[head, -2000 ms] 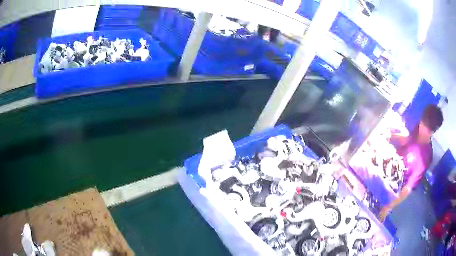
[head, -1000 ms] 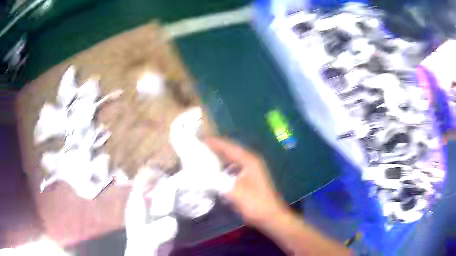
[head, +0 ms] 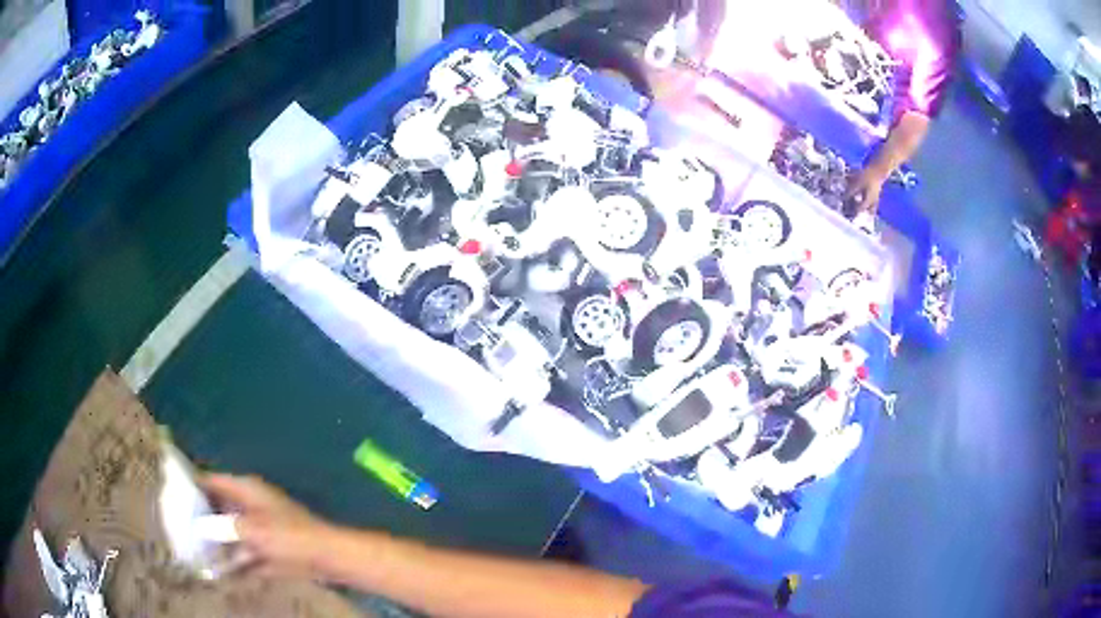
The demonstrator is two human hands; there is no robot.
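Note:
My right hand (head: 272, 525) is at the lower left over the cardboard mat (head: 91, 483), with the forearm coming in from the lower right. Its fingers are closed around a white glue bottle (head: 184, 501), which tilts with its narrow yellowish tip towards the upper left. White covers show on the fingertips. My left hand is out of the picture. White side parts (head: 75, 586) lie on the mat at the bottom left, cut off by the edge.
A lined blue crate (head: 724, 537) heaped with wheeled toy scooters (head: 622, 223) fills the middle. A green-yellow packet (head: 392, 471) lies on the green bench (head: 284, 398). Another crate (head: 115, 91) is at the upper left. A person's arm (head: 893, 151) reaches in at the upper right.
The view has swung right onto the full crate. My gloved left hand and the white part it held have left the picture. My right hand still holds the bottle, now lower left.

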